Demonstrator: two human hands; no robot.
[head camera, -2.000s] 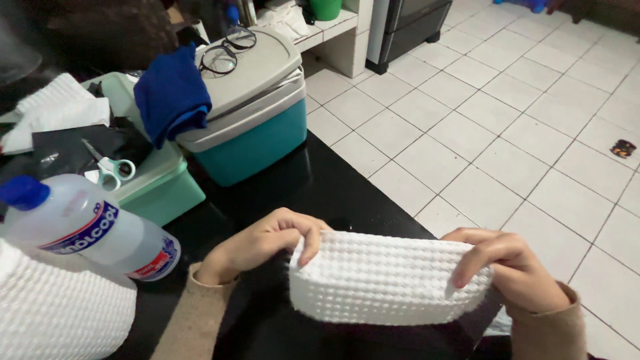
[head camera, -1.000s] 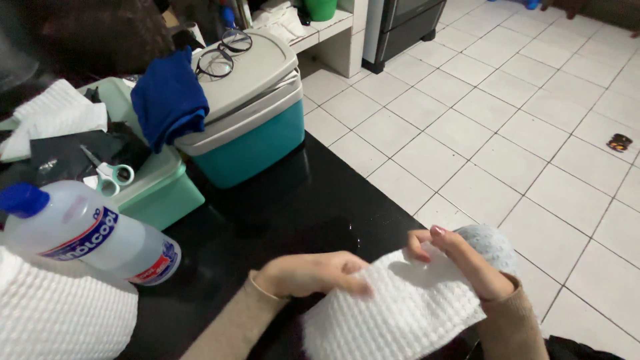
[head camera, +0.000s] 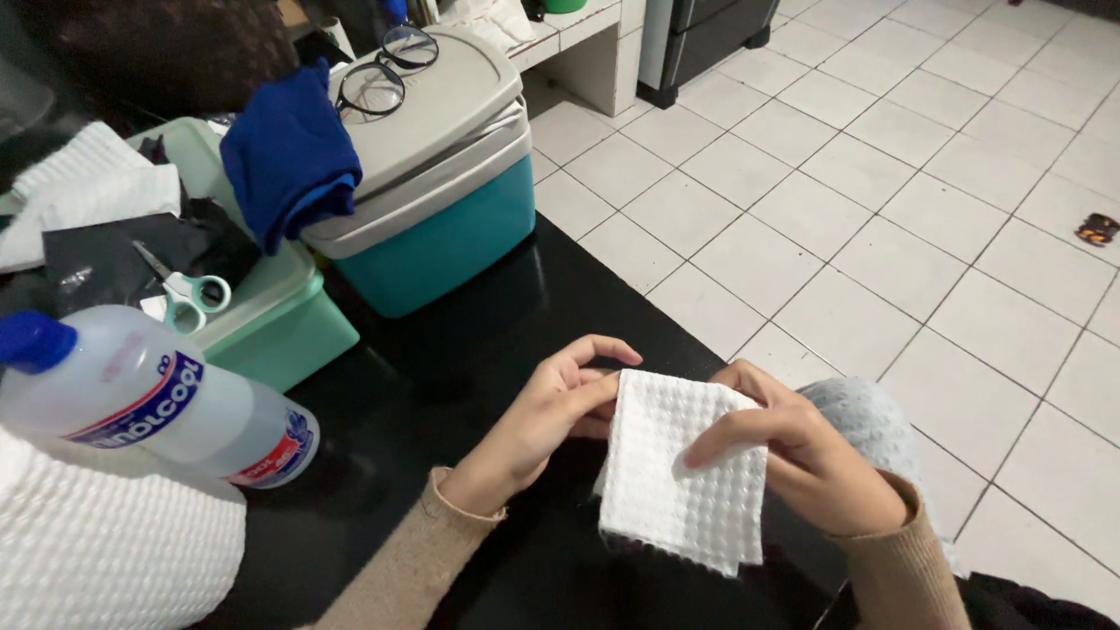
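Note:
A white textured cloth or paper towel (head camera: 674, 490), folded into a small rectangle, hangs over the black table. My right hand (head camera: 796, 446) grips it from the right, the thumb on its front face and the other fingers behind. At its upper left edge is my left hand (head camera: 560, 402), the thumb and fingers around the folded edge, partly hidden by it. A clear plastic bottle with a blue cap (head camera: 236, 411) stands to the left, beside a large roll of white textured material (head camera: 114, 534).
Scissors (head camera: 182, 293) lie on black plastic over a green container (head camera: 289, 341). A blue cloth (head camera: 289, 157) and eyeglasses (head camera: 372, 87) rest on a teal box with a grey lid (head camera: 455, 236). The black table's edge (head camera: 643, 297) borders the tiled floor.
The white piece was held wide between both hands two seconds ago; now it is folded into a smaller rectangle. My left hand has moved to its upper left edge.

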